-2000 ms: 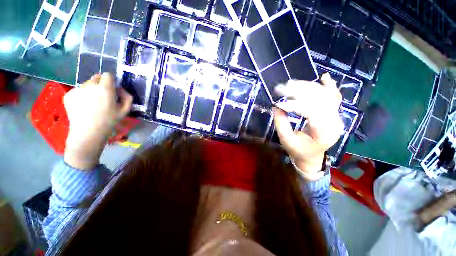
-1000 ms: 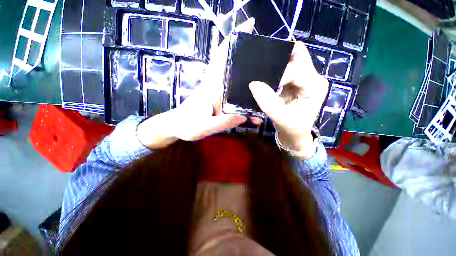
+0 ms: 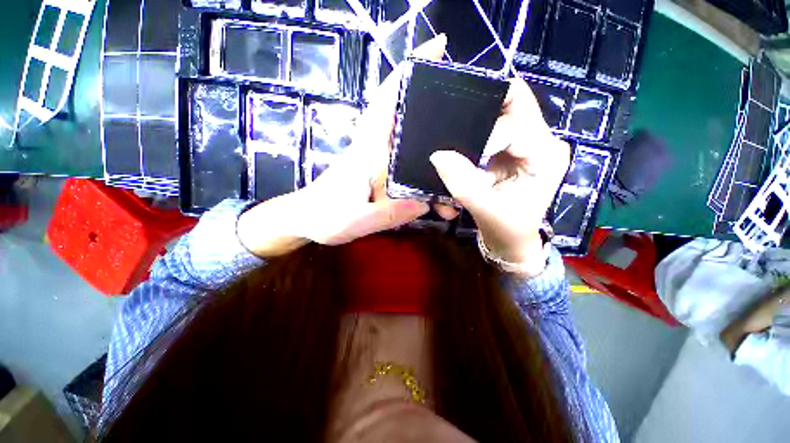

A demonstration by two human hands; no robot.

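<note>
A rectangular part [image 3: 450,117] with a black face and a thin light rim is held up in front of the tray. My left hand [image 3: 346,199] grips its left and lower edges. My right hand [image 3: 515,177] holds its right edge, with the thumb lying on the black face. The black blister tray [image 3: 195,138] lies below the hands, with shiny rectangular pockets. A die-cut sheet [image 3: 459,30] with white lines lies on the tray, behind the part and partly hidden by it.
Spare die-cut sheets [image 3: 139,104] lie left of the tray, a white waste liner [image 3: 54,60] at far left. A dark scrap heap [image 3: 641,164] and more sheets [image 3: 749,156] are on the right. Red stools [image 3: 100,234] stand below. A person's pale sleeve [image 3: 706,285] shows at right.
My left hand came over from the left side, and both hands now hold the part. The right hand has left the die-cut sheet. Over the last second almost nothing moved.
</note>
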